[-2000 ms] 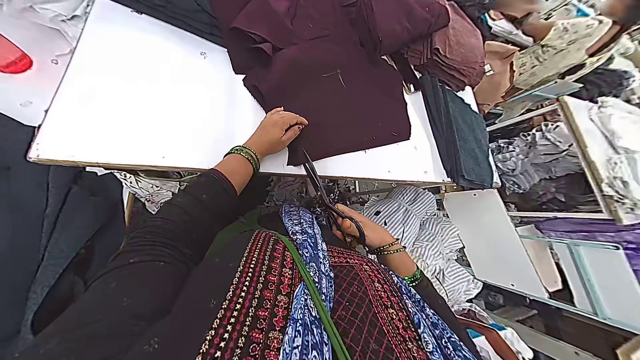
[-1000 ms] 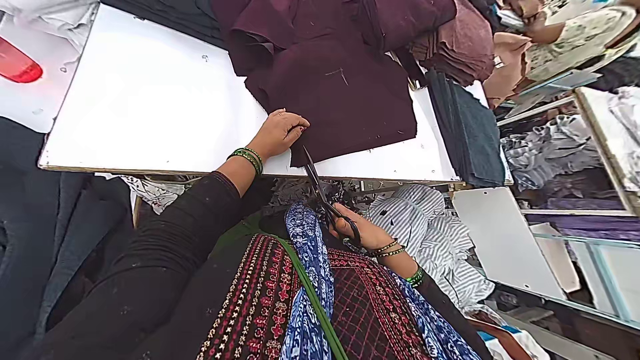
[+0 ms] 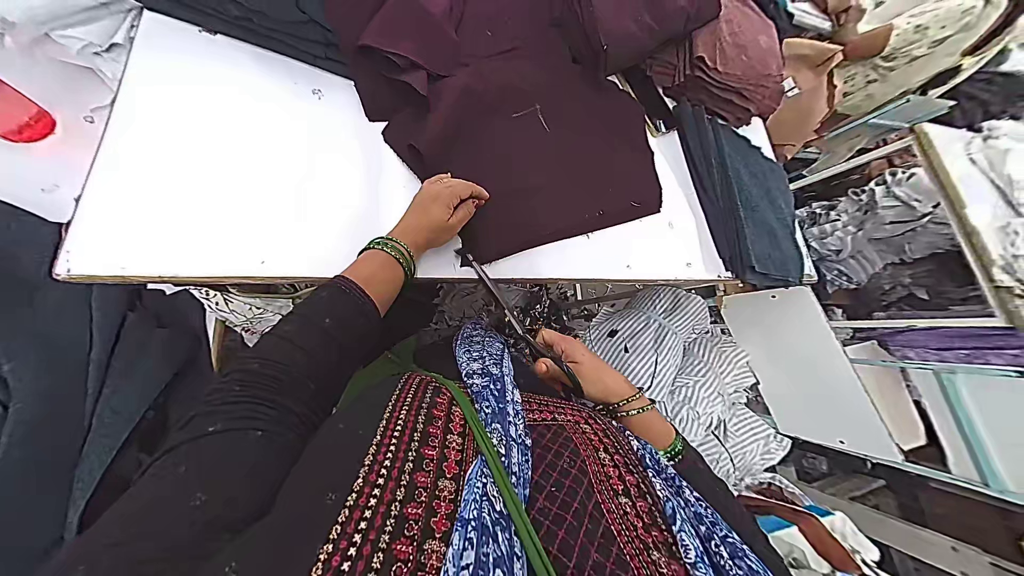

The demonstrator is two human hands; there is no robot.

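Observation:
Dark maroon fabric (image 3: 560, 168) lies over the white table (image 3: 240, 160), its near corner at the table's front edge. My left hand (image 3: 448, 210) rests at the fabric's left edge with thumb and fingertips together on it; whether cloth is pinched between them is hard to tell. In front of the table, my right hand (image 3: 582, 364) holds a pair of dark metal scissors (image 3: 508, 308) by the handles. The blades point up and left, and their tips are at the fabric's near corner, just below my left hand.
Folded dark blue fabric (image 3: 748, 200) is stacked at the table's right end, beside a maroon-brown stack (image 3: 732, 64). Striped cloth (image 3: 680, 360) is heaped below the table edge, next to a white panel (image 3: 812, 372). Dark cloth (image 3: 48, 376) hangs at the left.
My left hand has shifted slightly away from the fabric's near corner. The scissors remain at that corner in my right hand.

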